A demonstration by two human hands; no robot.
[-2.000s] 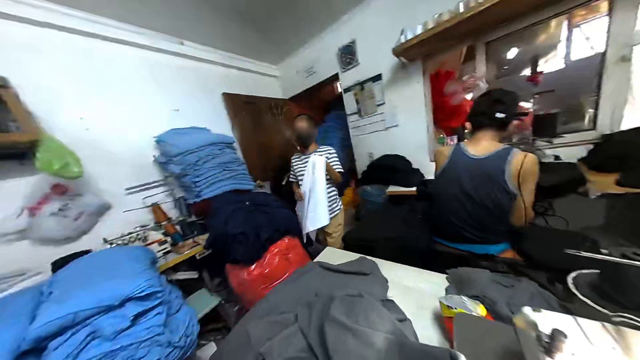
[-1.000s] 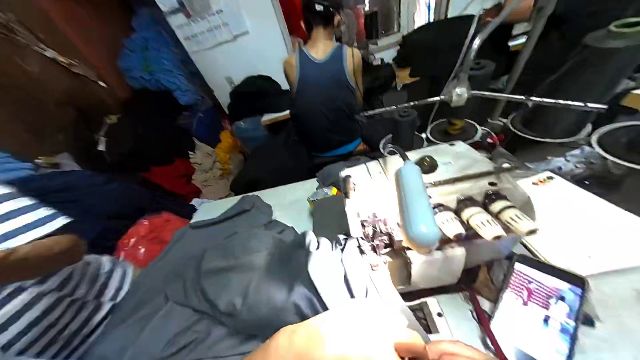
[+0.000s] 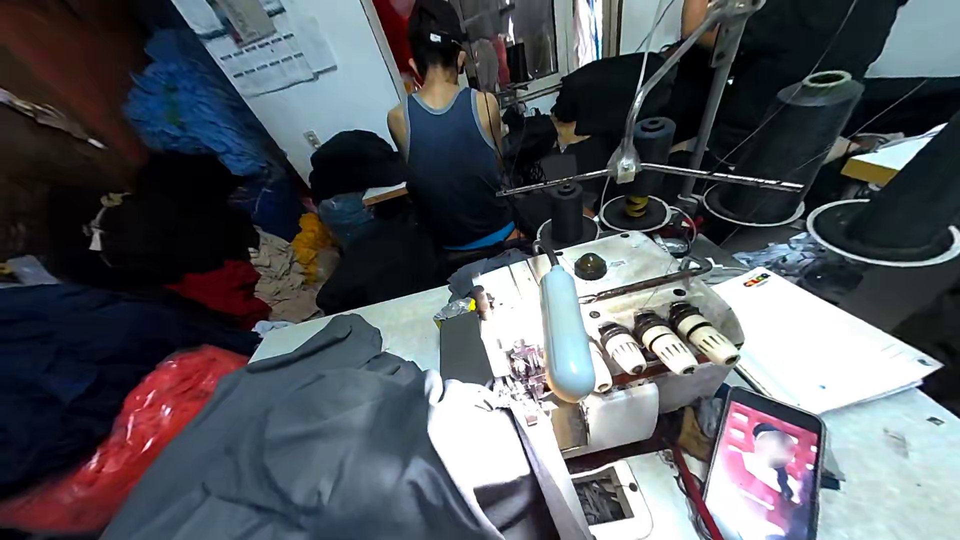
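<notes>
Neither of my hands shows in the head view. A dark grey garment [image 3: 322,435] lies over the left of the white sewing table. Its lighter inner side, with a long strip [image 3: 544,465] of fabric, reaches the needle and presser foot area [image 3: 525,375] of an overlock sewing machine [image 3: 630,277]. A pale blue rounded lamp [image 3: 568,330] on a thin neck hangs in front of the machine head. Several cream tension dials [image 3: 664,341] stand beside it. At the lower right a smartphone [image 3: 765,465] with a lit screen leans by the machine.
Black thread cones [image 3: 795,142] stand on a metal thread stand [image 3: 652,172] behind the machine. White papers [image 3: 825,337] lie on the table's right. A red plastic bag [image 3: 142,427] and dark cloth piles [image 3: 97,345] are at left. A seated co-worker [image 3: 457,150] faces away beyond the table.
The view has swung right and down since two seconds ago. My hands, at the bottom of the frame one second ago, are out of view. The person in the striped shirt has also left view.
</notes>
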